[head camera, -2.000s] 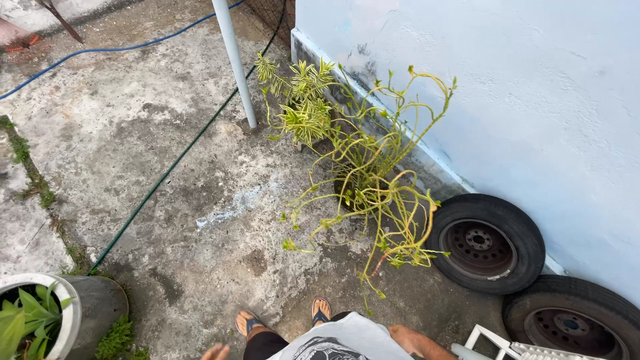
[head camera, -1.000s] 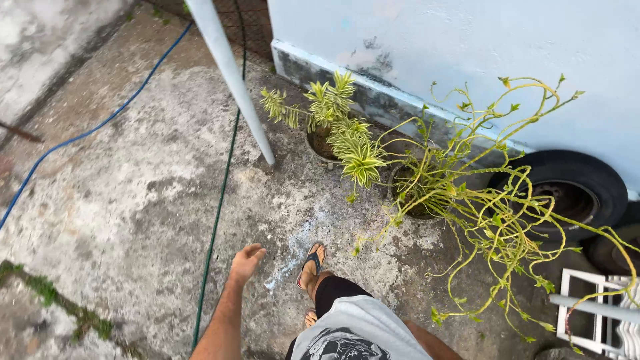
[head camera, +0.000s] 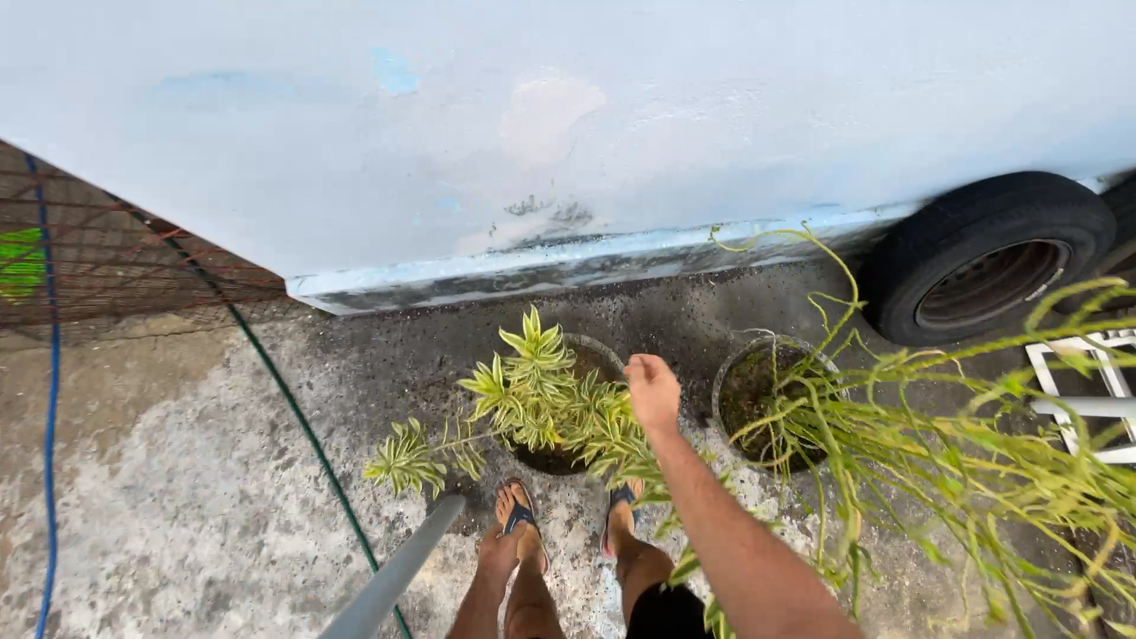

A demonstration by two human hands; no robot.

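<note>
A round pot [head camera: 596,348] holds a variegated plant with green and cream leaves [head camera: 532,399], standing just in front of my feet. My right hand [head camera: 654,390] reaches over the right rim of this pot, its fingers bent together; whether they touch a leaf or stem I cannot tell. My left hand [head camera: 499,548] hangs low beside my left leg, above the flip-flop, its fingers mostly hidden. To the right, a second round pot [head camera: 726,377] holds a plant with long, trailing yellow-green stems [head camera: 923,426].
A pale blue wall [head camera: 444,177] runs behind the pots. A car tyre [head camera: 985,257] leans on it, near a white frame [head camera: 1052,382]. A grey pole [head camera: 399,564] rises beside my left foot. Green [head camera: 293,408] and blue hoses [head camera: 51,426] cross the concrete; red mesh [head camera: 133,248] stands at left.
I have come up to the variegated plant, which stood farther off before. My right hand now reaches over its pot. The view has moved a lot towards the wall.
</note>
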